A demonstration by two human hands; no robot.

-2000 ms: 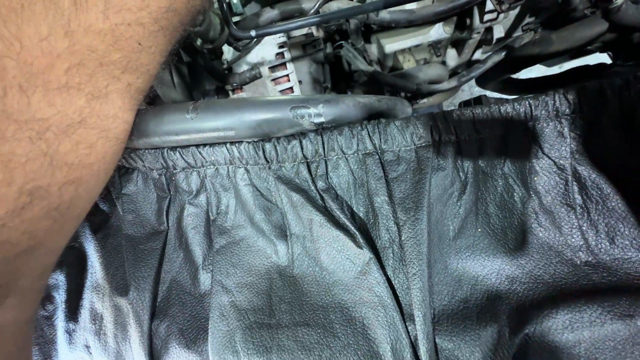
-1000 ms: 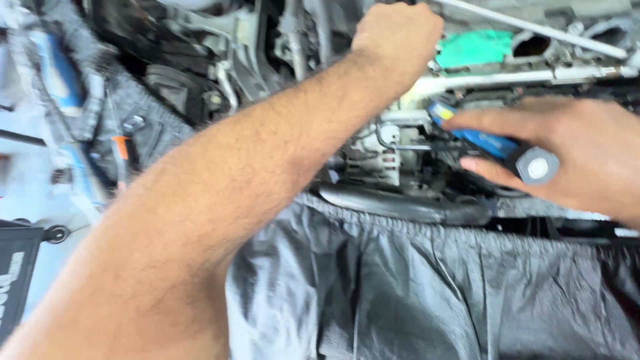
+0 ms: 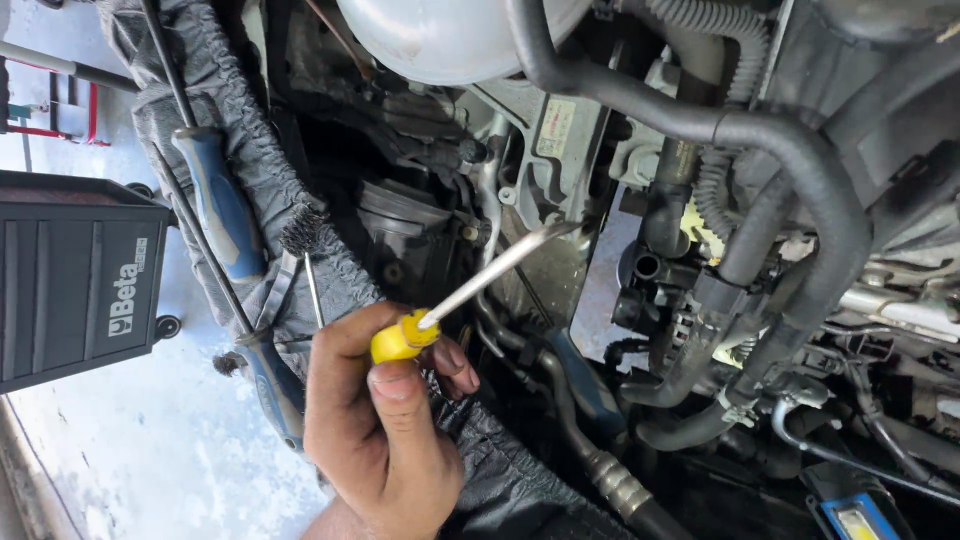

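Note:
My left hand [image 3: 390, 420] is closed around the yellow handle [image 3: 401, 337] of a screwdriver, the thumb along its near side. The screwdriver's bare metal shank [image 3: 491, 276] points up and right over the engine bay, its tip in front of a cast metal bracket [image 3: 559, 161]. Whether the tip touches anything is unclear. Left of the hand, a screwdriver with a blue and grey handle [image 3: 274, 394] and a wire brush [image 3: 304, 229] lie on the black fender cover [image 3: 360, 285]. My right hand is out of view.
Another blue and grey handle [image 3: 225, 202] lies on the cover; a similar one [image 3: 585, 382] is down in the bay. Thick black hoses [image 3: 825, 172] cross at right, below a translucent reservoir [image 3: 457, 30]. A blue-framed lamp [image 3: 855, 517] sits bottom right. A Beta tool cabinet [image 3: 75, 285] stands at left.
The view has swung toward the fender cover's tools. My right hand, which held a blue and black tool a second ago, has left the view. A yellow-handled screwdriver now shows in my left hand.

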